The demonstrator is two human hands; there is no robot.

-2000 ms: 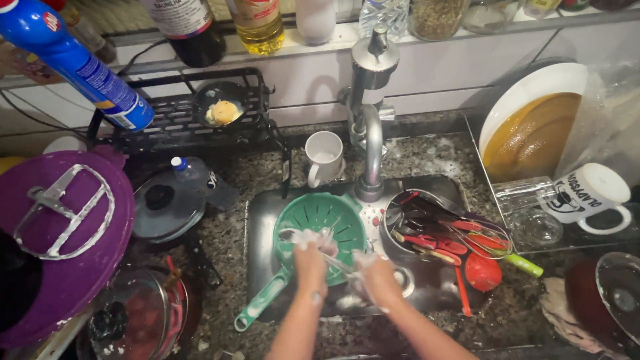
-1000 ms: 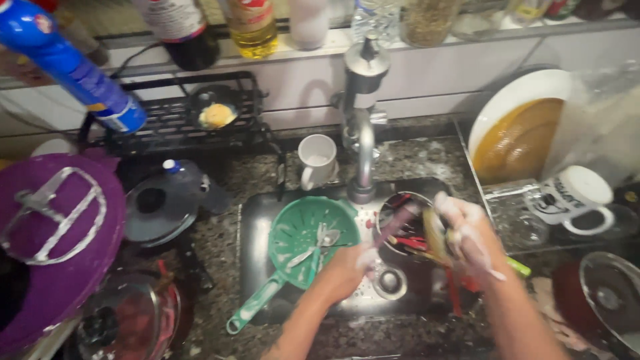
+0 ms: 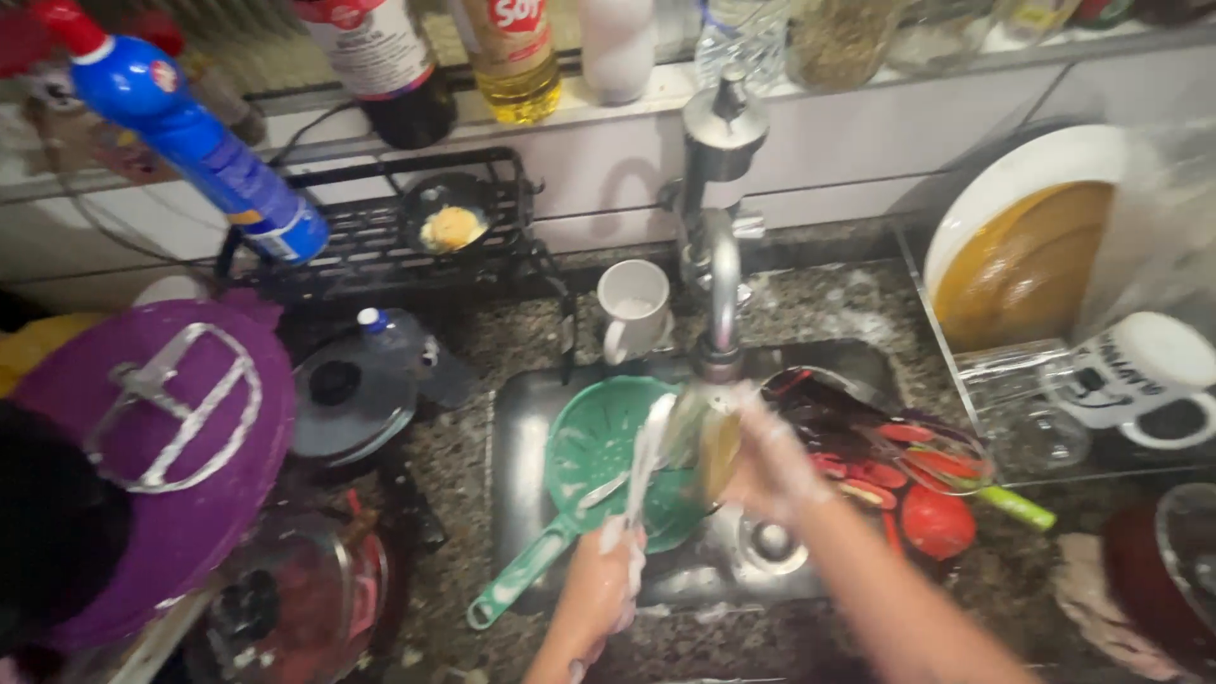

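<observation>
My soapy left hand grips a narrow, foam-covered utensil that stands up over the green plastic colander. My right hand holds a yellowish sponge, blurred by motion, beside the utensil and just below the faucet. In the colander lies a piece of cutlery with a pale shine. The colander rests in the steel sink, its handle over the front left edge. Right of my right hand, a bowl holds dark and red utensils, with a whisk and a red ladle.
A white mug stands behind the sink. At left are a purple lid bearing a mixer paddle, lidded pots and a black rack. At right, a dish rack holds a plate and a printed mug. Bottles line the ledge.
My right hand has moved left from over the utensil bowl to beside the faucet. The utensil in my left hand now points up over the colander.
</observation>
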